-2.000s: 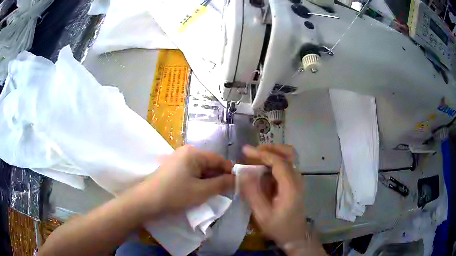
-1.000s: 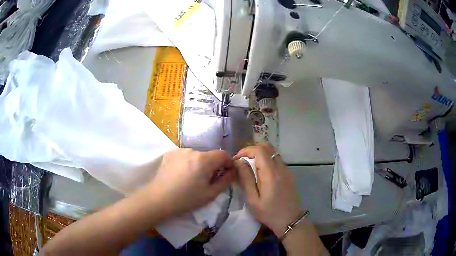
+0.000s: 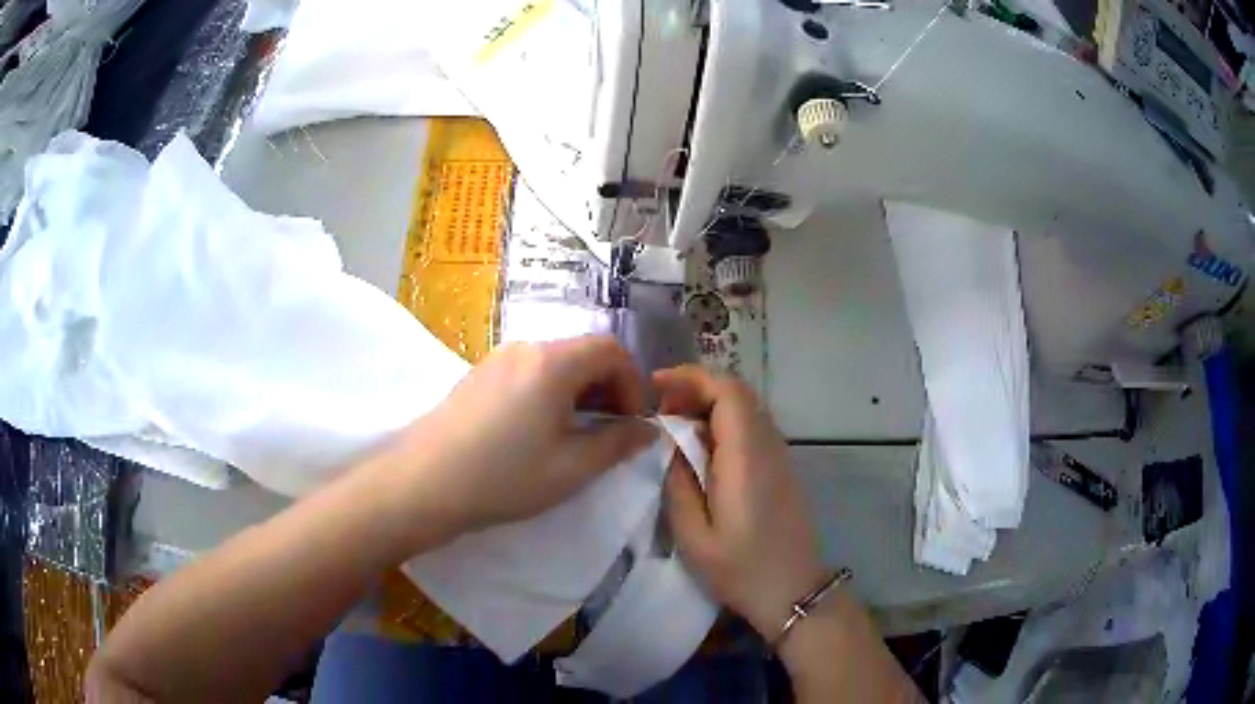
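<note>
My left hand (image 3: 530, 433) and my right hand (image 3: 736, 502) are close together just in front of the needle area. Their fingertips pinch the white cloth. A white band (image 3: 644, 626) hangs from my right hand toward me. A white garment panel (image 3: 262, 330) spreads at the left, passes under my left forearm, and a corner of white cloth (image 3: 530, 578) hangs below my left hand. The presser foot (image 3: 619, 282) is beyond my fingers with no cloth of my hands under it. My fingers hide the exact edges being held.
The sewing machine head (image 3: 647, 124) stands ahead, its arm reaching right. A stack of white bands (image 3: 963, 385) lies right of the needle, with snips (image 3: 1076, 475) beside it. More white cloth (image 3: 365, 69) lies behind at left. Tied white strips (image 3: 48, 96) are far left.
Both hands have moved slightly forward toward the needle, still pinching the cloth. The cloth below my left hand now hangs flatter and wider. The view has shifted slightly.
</note>
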